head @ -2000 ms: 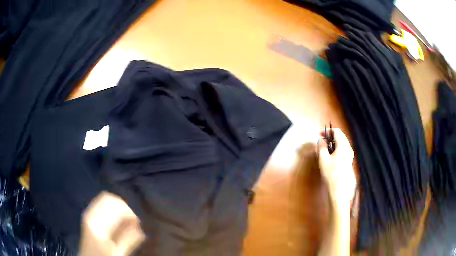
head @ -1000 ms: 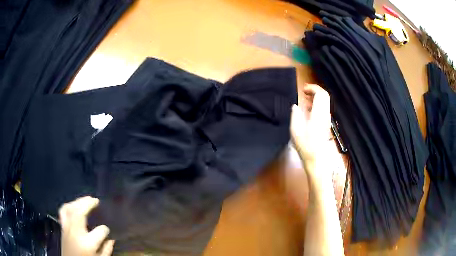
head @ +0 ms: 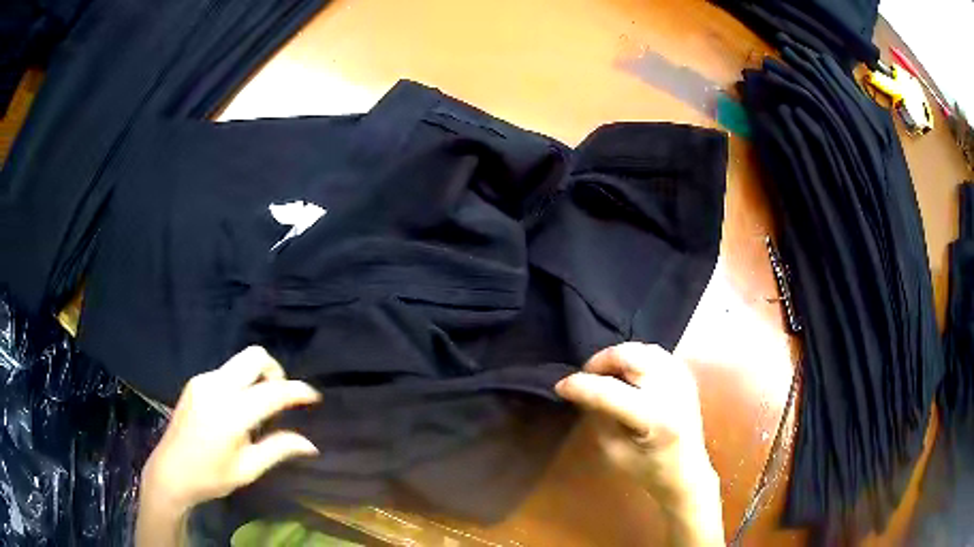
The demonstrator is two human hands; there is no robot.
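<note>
The black garment (head: 427, 256) lies rumpled in front of me, with a white label (head: 296, 217) showing on its left part. My left hand (head: 230, 433) is over its lower left, with thumb and fingers apart and no cloth visibly gripped. My right hand (head: 641, 411) pinches a fold of the garment at its lower right, fingertips pointing left. The dark and silver thread snips (head: 783, 286) lie on the table beside the right-hand stack, out of my hands.
A fanned stack of black garments (head: 854, 288) lies at right, with more black cloth beyond it. A black garment pile (head: 128, 107) is at upper left. Shiny black plastic (head: 53, 427) is at lower left. A yellow-and-white item (head: 902, 96) lies far right. Something green (head: 283, 532) shows at the bottom edge.
My right hand has put down the snips, then moved from the garment's right edge down to its lower part and pinched it. My left hand has moved up and right over the cloth.
</note>
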